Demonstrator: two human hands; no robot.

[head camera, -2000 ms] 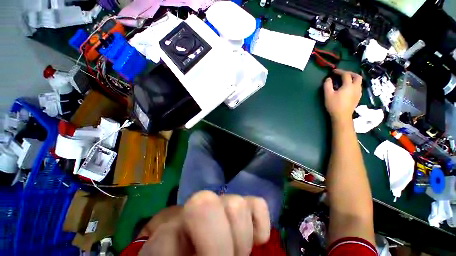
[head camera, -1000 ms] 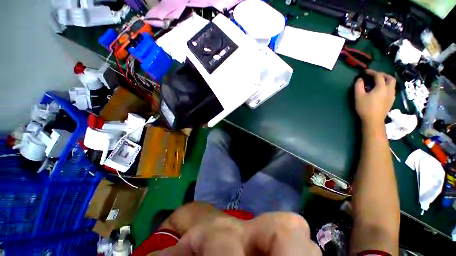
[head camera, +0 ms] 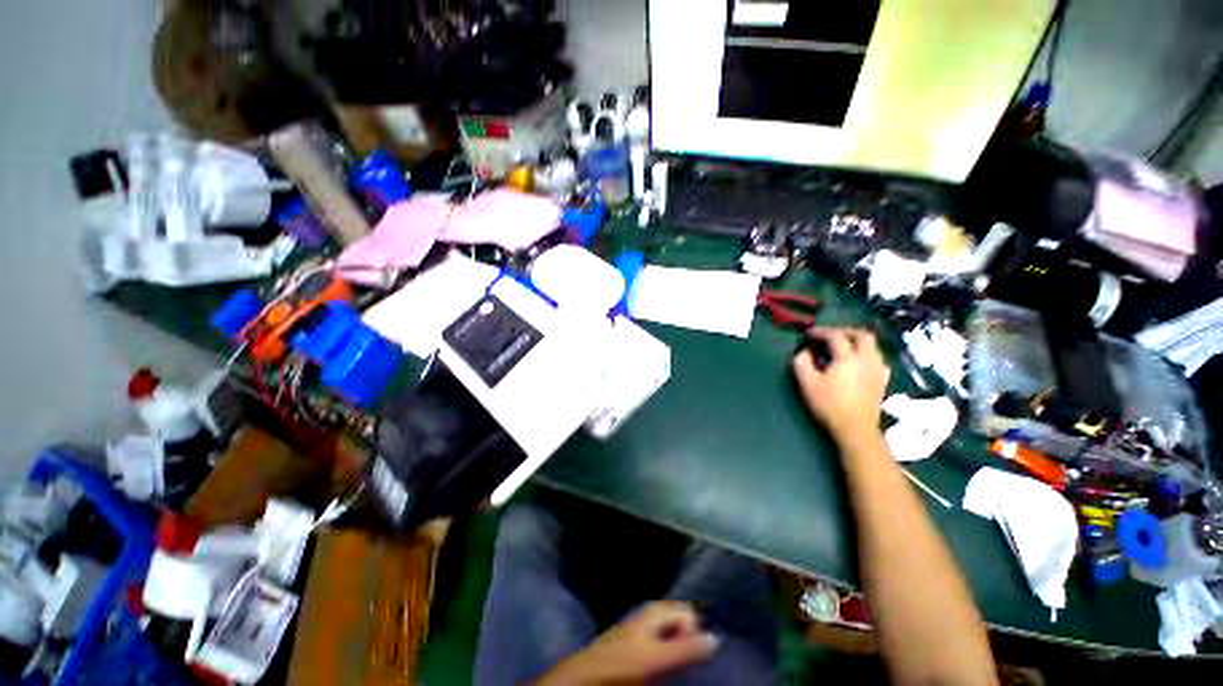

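My right hand (head camera: 845,385) rests over a small black computer mouse (head camera: 817,353) on the green bench mat, its fingers around it. My left hand (head camera: 651,643) is low over my lap, fingers curled; it is blurred, and whether it holds something small cannot be told. A large white security camera (head camera: 543,395) lies at the left front edge of the bench, with a black square panel (head camera: 492,339) on top and a black glossy front (head camera: 449,449) towards the edge. Neither hand touches it.
Red-handled pliers (head camera: 789,310) and white paper (head camera: 695,298) lie beyond the mouse. A lit monitor (head camera: 925,87) and keyboard (head camera: 791,201) stand behind. Crumpled cloth (head camera: 1026,529) and a clear parts box (head camera: 1013,362) lie right. Blue blocks (head camera: 346,351) and boxed camera units (head camera: 248,616) are left.
The view has tilted up, bringing the monitor in. My left hand has gone from close under the head camera down to my lap. My right hand has stayed on the mouse.
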